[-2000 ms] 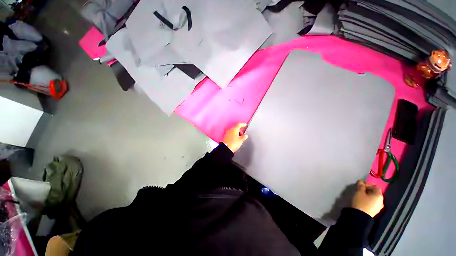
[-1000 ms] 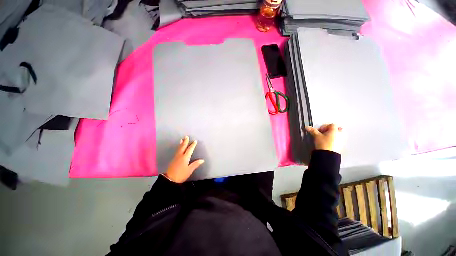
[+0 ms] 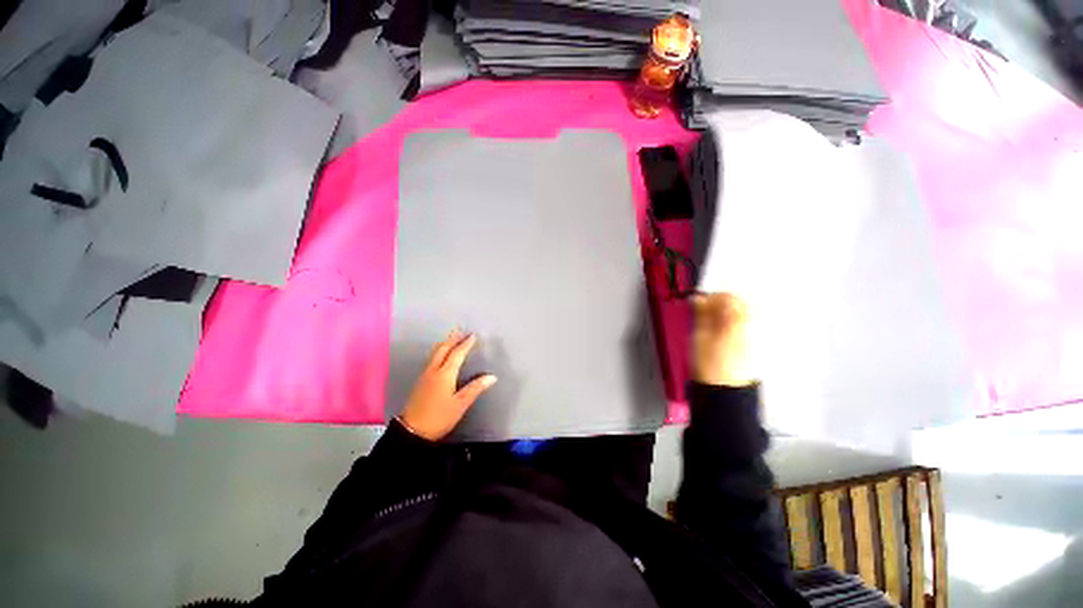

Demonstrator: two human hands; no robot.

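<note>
A flat grey cut panel [image 3: 529, 255] with a notch in its far edge lies on the pink table cover in front of me. My left hand [image 3: 442, 390] rests on its near left part, fingers spread, holding nothing. My right hand [image 3: 721, 327], blurred, grips the left edge of a top panel [image 3: 778, 226] at the panel stack [image 3: 914, 249] on the right. That panel's left side is lifted and curved, with a pale face showing. Scissors [image 3: 677, 267] lie between panel and stack, partly shaded.
A black phone [image 3: 666, 183] lies beyond the scissors. An orange bottle [image 3: 659, 71] stands near the far stacks [image 3: 570, 36]. Loose grey pieces [image 3: 202, 154] with black strips [image 3: 109, 166] lie at left. A wooden pallet [image 3: 873, 523] is below the table at right.
The view has turned from the angled table to face it. My right hand moved from the single panel to the stack, then left, lifting the top panel's edge. My left hand now lies spread.
</note>
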